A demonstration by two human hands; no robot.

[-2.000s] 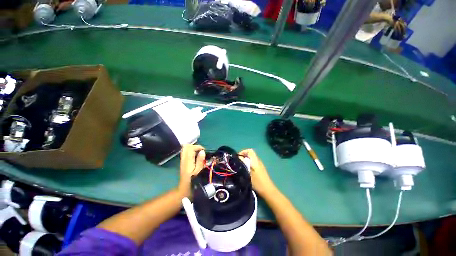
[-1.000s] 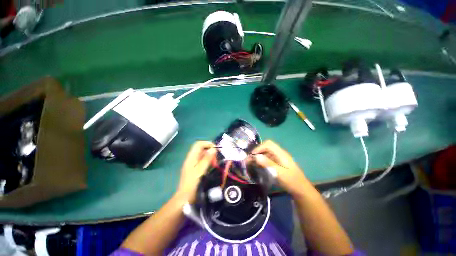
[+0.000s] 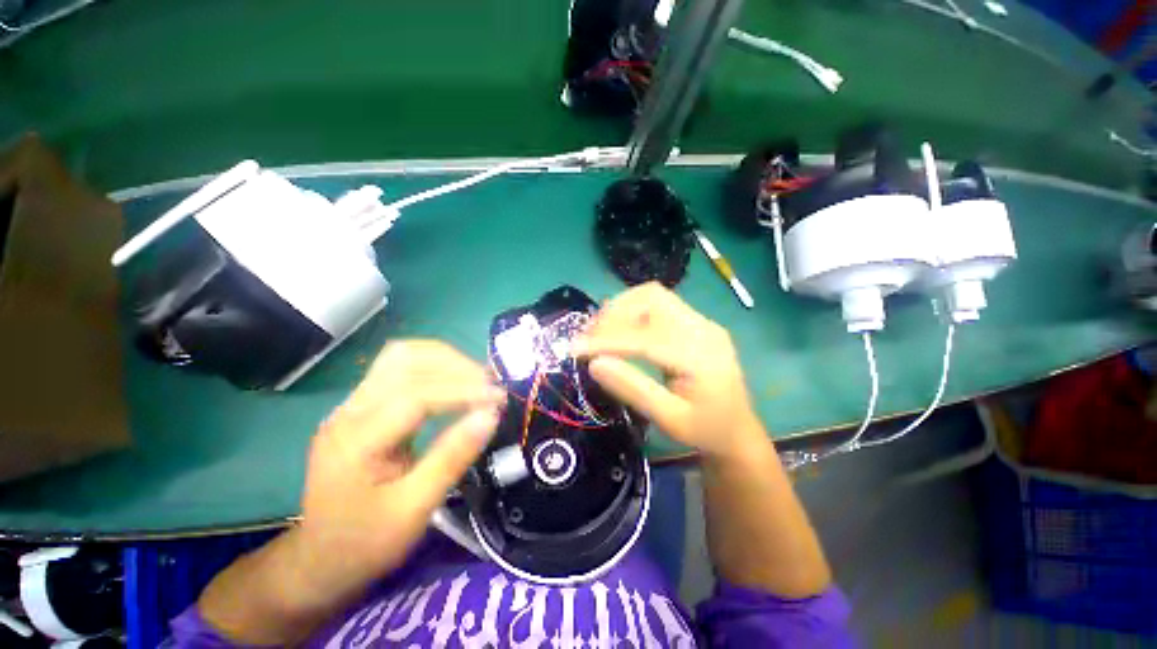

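Observation:
An opened camera body (image 3: 558, 501) with a black interior and white rim stands at the bench edge against my lap. Its open head shows a pale circuit board (image 3: 516, 349), and red and other thin wires (image 3: 548, 403) run down to the pale ring hub (image 3: 553, 460). My left hand (image 3: 400, 437) is at the left of the head, thumb and fingertips near each other by the housing edge. My right hand (image 3: 666, 361) is over the right of the head, fingertips at the wires by the board. Whether either hand pinches a thin lead cannot be told.
A white-and-black camera (image 3: 298, 273) lies left. A black lead bundle (image 3: 642, 232) and slim white-orange stick (image 3: 723, 269) lie behind, near a metal post (image 3: 683, 89). White camera units (image 3: 856, 241) stand right. A carton (image 3: 57, 317) is far left, a blue crate (image 3: 1078, 552) lower right.
The view has shifted, so bench items sit further left. My left hand has moved away from the wires to the left side; my right hand stays at the board. The head's board is turned differently.

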